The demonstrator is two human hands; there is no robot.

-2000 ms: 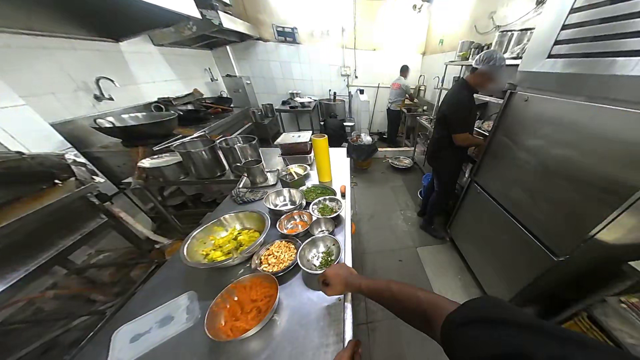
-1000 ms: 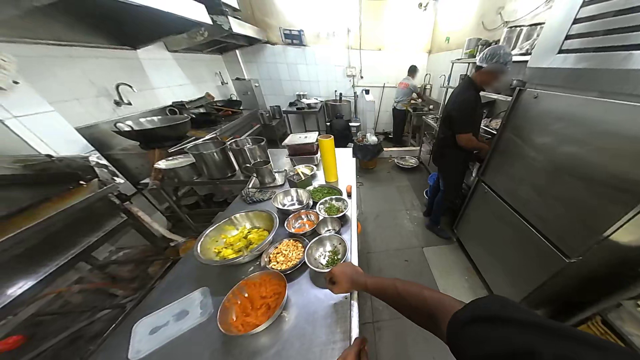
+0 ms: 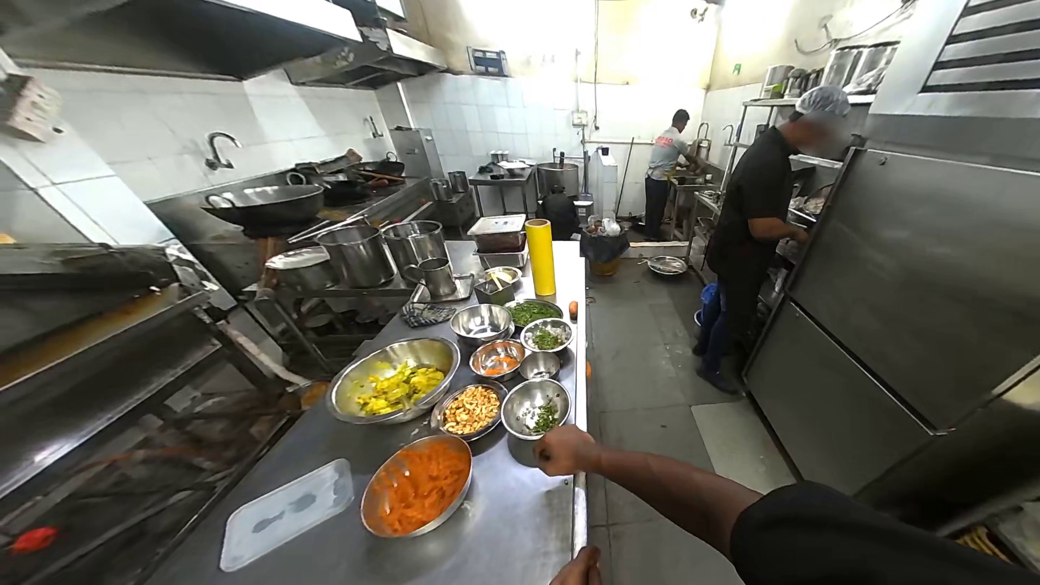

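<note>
My right hand (image 3: 565, 451), its fingers curled, is beside the near right rim of a steel bowl with chopped greens (image 3: 543, 416); whether it holds anything is hidden. Only part of my left hand (image 3: 578, 567) shows, low at the table edge. Left of the greens are a dish of cashew nuts (image 3: 471, 409) and a large steel bowl with yellow pieces (image 3: 400, 388). Nearer stands a bowl of orange paste or gravy (image 3: 422, 487). Beyond are a small steel bowl (image 3: 539, 366), a bowl with orange bits (image 3: 497, 359), and another with chopped greens (image 3: 547, 335).
A translucent plastic lid (image 3: 286, 513) lies at the near left of the steel table. A yellow roll (image 3: 540, 257) stands farther back. Steel pots (image 3: 357, 257) and a wok (image 3: 264, 205) are left. One person (image 3: 751, 211) stands by the right-hand steel cabinet (image 3: 918, 284), another (image 3: 668, 171) farther back.
</note>
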